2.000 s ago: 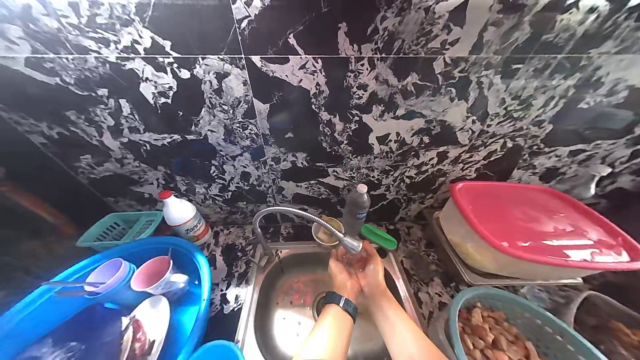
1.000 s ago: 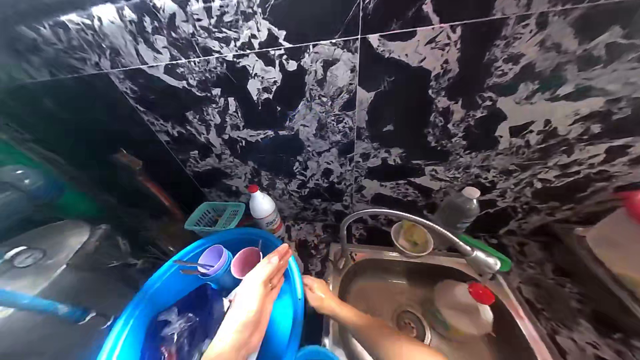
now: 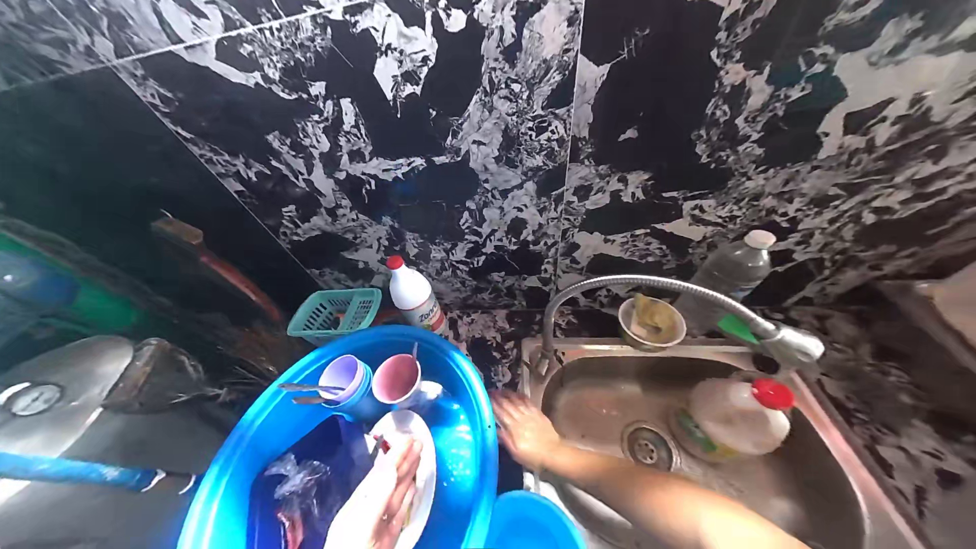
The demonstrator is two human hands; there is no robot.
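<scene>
Inside the large blue plastic basin (image 3: 479, 412), my left hand (image 3: 381, 488) reaches over a white oval dish (image 3: 422, 465), its fingers near a small red item; whether they grip anything is unclear. My right hand (image 3: 522, 428) lies with fingers spread at the basin's outer right side, beside the sink, holding nothing visible. A pink cup (image 3: 396, 379) and a stack of purple and blue cups (image 3: 345, 379) with utensils stand at the back of the basin. A dark blue container (image 3: 305, 465) holding clear plastic fills its left part.
A jug with a red cap (image 3: 740, 415) lies in the steel sink (image 3: 595, 396), under a flexible faucet (image 3: 633, 280). Behind stand a bowl (image 3: 652, 324), a clear bottle (image 3: 736, 267), a white bleach bottle (image 3: 415, 293) and a green basket (image 3: 335, 314). A blue bucket (image 3: 534, 522) sits between basin and sink.
My hands have left the faucet, where they were together two seconds ago. My left hand has lowered into the basin since one second ago. The view has swung left.
</scene>
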